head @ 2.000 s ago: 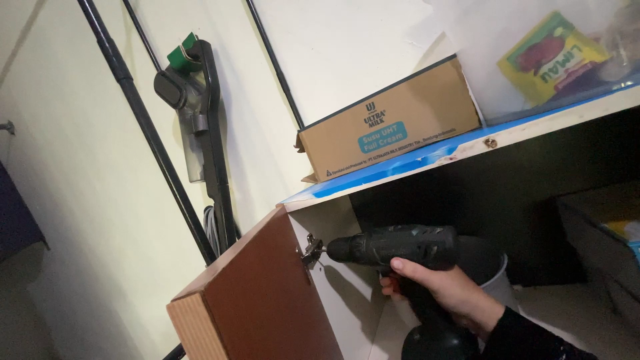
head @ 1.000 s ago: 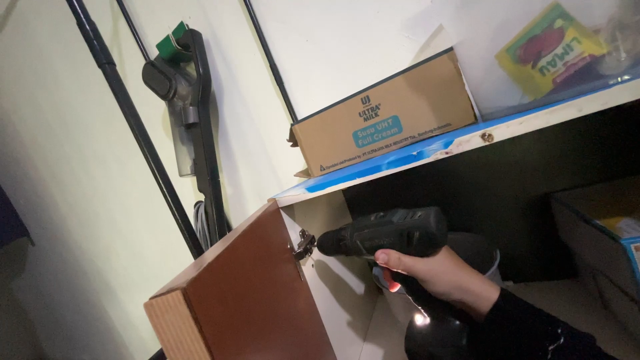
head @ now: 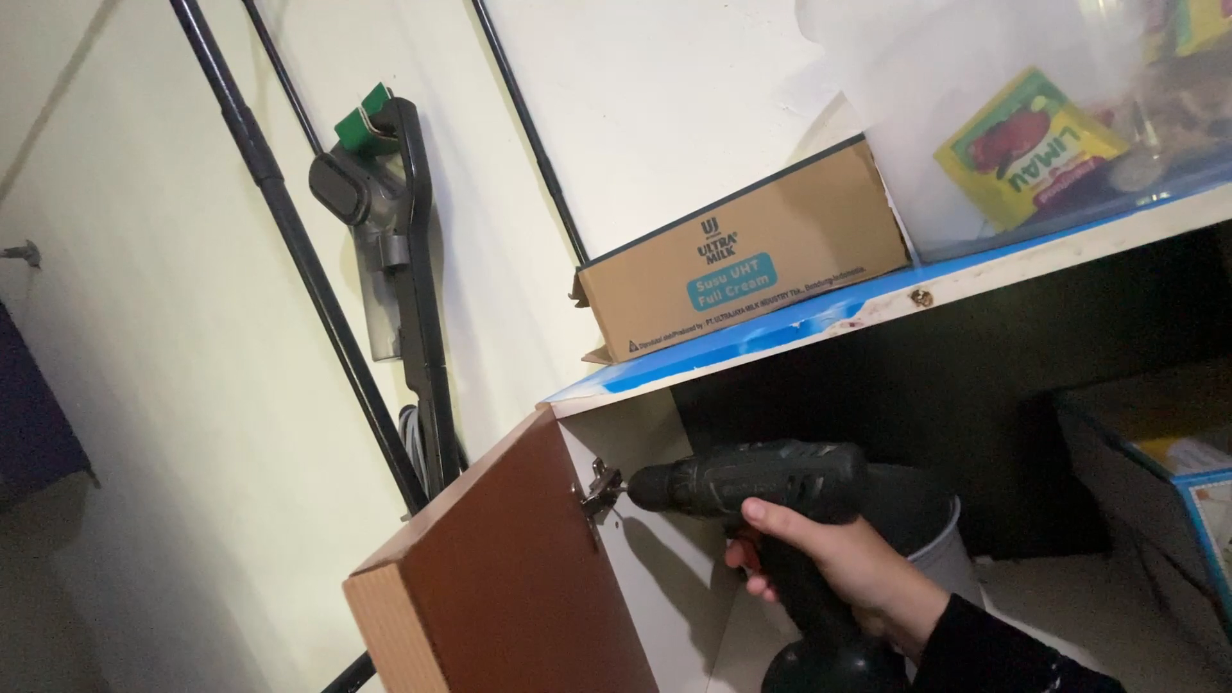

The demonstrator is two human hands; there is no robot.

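My right hand (head: 837, 558), in a black sleeve, grips a black cordless drill (head: 760, 476) by its handle, a finger near the red trigger. The drill lies roughly level, its bit at a metal cabinet hinge (head: 603, 488). That hinge joins the inner side wall (head: 664, 549) of the cabinet to a reddish-brown wooden door (head: 520, 568), which stands open on the left. Whether the bit sits in a screw is too small to tell. My left hand is out of view.
On the blue-covered cabinet top (head: 674, 371) stand a cardboard milk carton box (head: 751, 250) and a clear plastic bin (head: 924, 125) holding packets. Inside are a grey bucket (head: 948, 558) and a box (head: 1155, 481). A handheld stick vacuum (head: 414, 260) and black poles (head: 308, 260) are by the wall.
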